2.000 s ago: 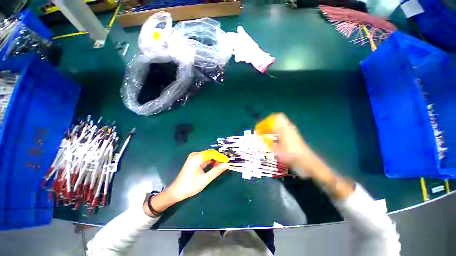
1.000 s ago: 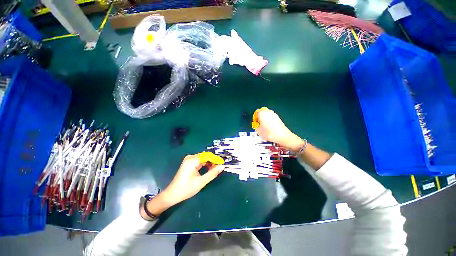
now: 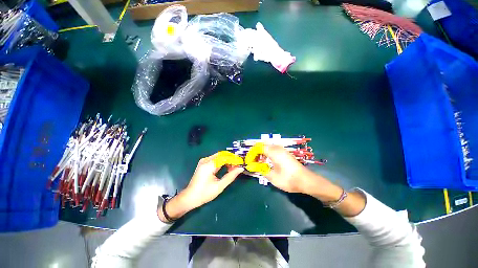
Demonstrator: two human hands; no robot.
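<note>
My left hand [image 3: 209, 178] and my right hand [image 3: 280, 170], with yellow finger cots, meet fingertip to fingertip over the near end of the middle pile. Something small and dark shows between the fingertips; it is too small to name surely. The middle pile of white wire assemblies [image 3: 285, 142] with dark red ends lies on the green mat, partly hidden under my right hand. A larger loose pile of wire assemblies [image 3: 97, 162] lies to the left. A cluster of small black parts [image 3: 196, 134] lies beyond my left hand.
Blue bins stand at the left [image 3: 50, 131] and right [image 3: 419, 120]. A clear plastic bag [image 3: 141, 86] with black contents, more crinkled plastic and a white glove [image 3: 270, 48] lie farther back. A pink-red wire bundle [image 3: 380, 22] and a cardboard tray [image 3: 194, 7] are at the back.
My right hand has come from the far side of the middle pile to my left fingertips. The dark bits beyond the pile are mostly gone from view. My left hand has stayed nearly in place.
</note>
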